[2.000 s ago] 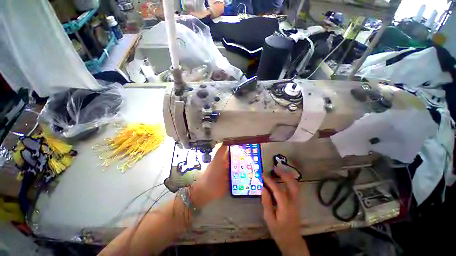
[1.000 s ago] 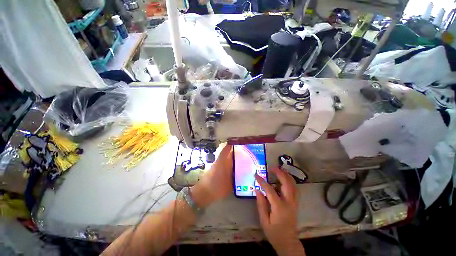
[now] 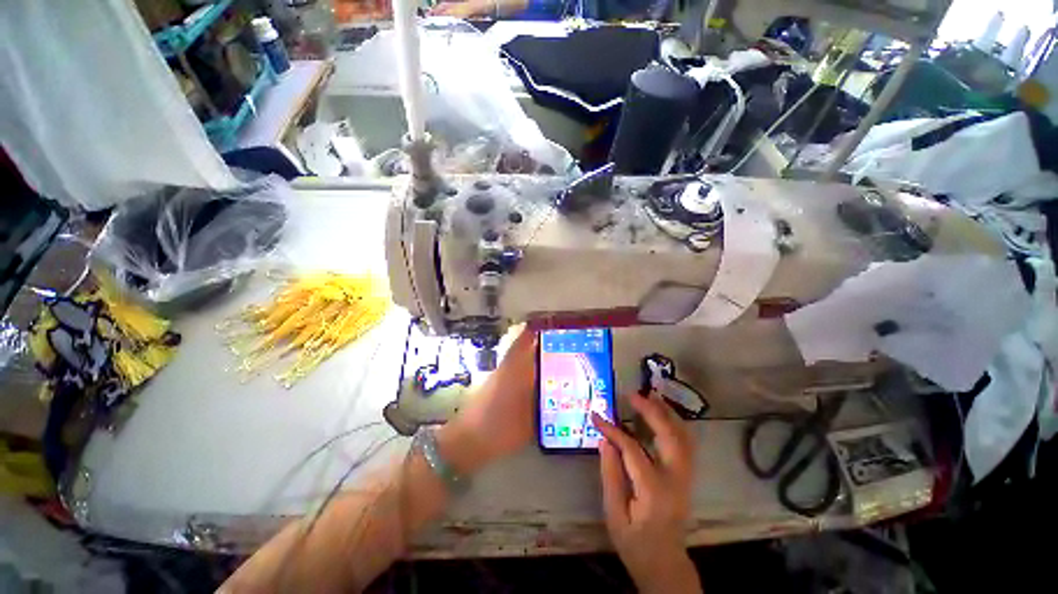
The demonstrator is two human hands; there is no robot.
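A smartphone [image 3: 575,389] with a lit pink and blue screen showing icons is upright in front of me, right of the needle area. My left hand [image 3: 501,400] holds its left edge; some of the fingers are hidden by the phone. My right hand [image 3: 650,482] is at the phone's lower right, a fingertip at the screen, fingers apart and holding nothing. A black-and-white patch [image 3: 673,386] lies right of the phone. Another patch [image 3: 436,374] lies under the bright lamp at the needle.
The sewing machine head [image 3: 580,255] spans behind the hands. Yellow tassels [image 3: 316,319] lie left of it, finished patches [image 3: 99,342] far left. Black scissors [image 3: 792,462] and a pale box [image 3: 882,470] lie right. A clear plastic bag [image 3: 191,244] stands back left.
The phone's screen changed from an icon page to a mostly plain pink and blue picture, then to icons over it. My right hand's fingers shifted slightly at the phone's lower right.
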